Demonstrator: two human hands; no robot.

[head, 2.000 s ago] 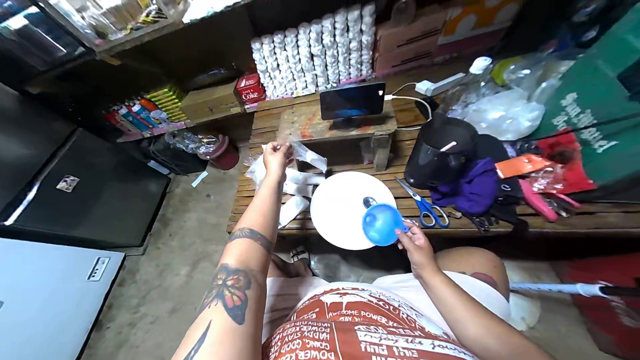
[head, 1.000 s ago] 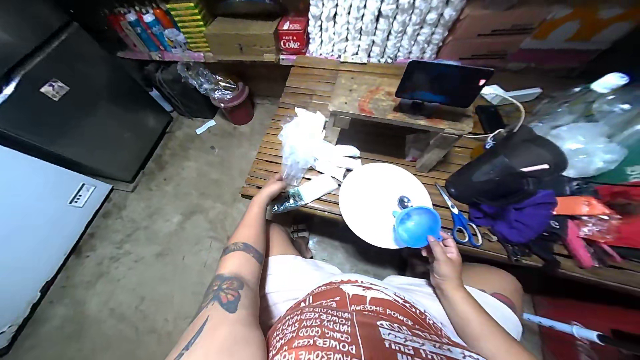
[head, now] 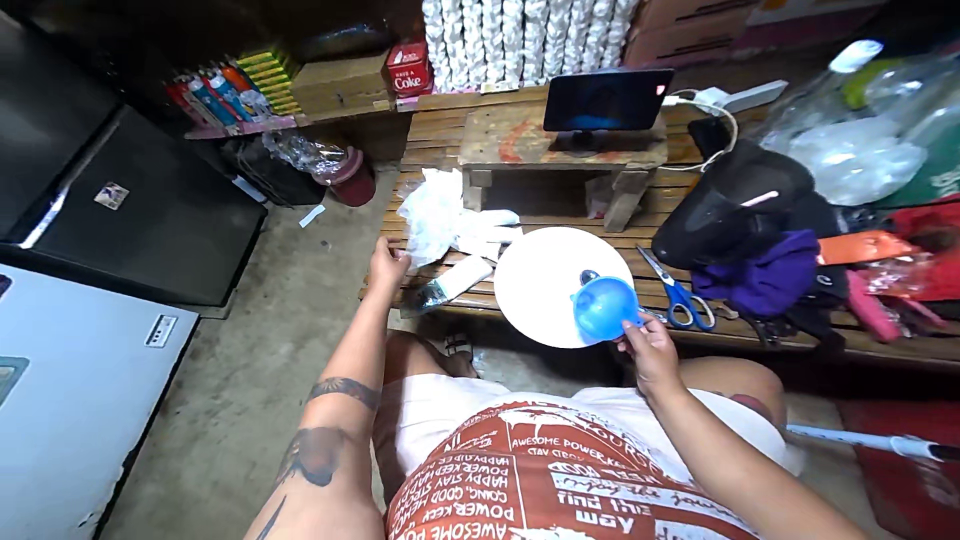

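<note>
My right hand (head: 646, 346) grips the rim of a blue translucent plastic bowl or funnel (head: 604, 307), tilted over the right part of a round white plate (head: 536, 281). A small dark, shiny item (head: 589, 277) shows beside the blue piece. My left hand (head: 390, 262) is at the slatted bench's front left, beside a crumpled clear plastic bag (head: 431, 225); whether its fingers hold the bag's edge cannot be told. Near it lie white folded packets (head: 487, 225) and a partly clear packet (head: 457, 281). Blue-handled scissors (head: 679, 296) lie right of the plate.
A dark-screened tablet (head: 607, 101) stands on a small wooden stool (head: 555, 142) at the back of the bench. To the right are a black cap (head: 739, 202), purple cloth (head: 761, 277), and clear plastic bags (head: 855, 157). A maroon bin (head: 351, 180) stands on the floor at left.
My left hand has come down from above the plastic items to the bench's left edge. My right hand still holds the blue piece at the plate. The view has shifted.
</note>
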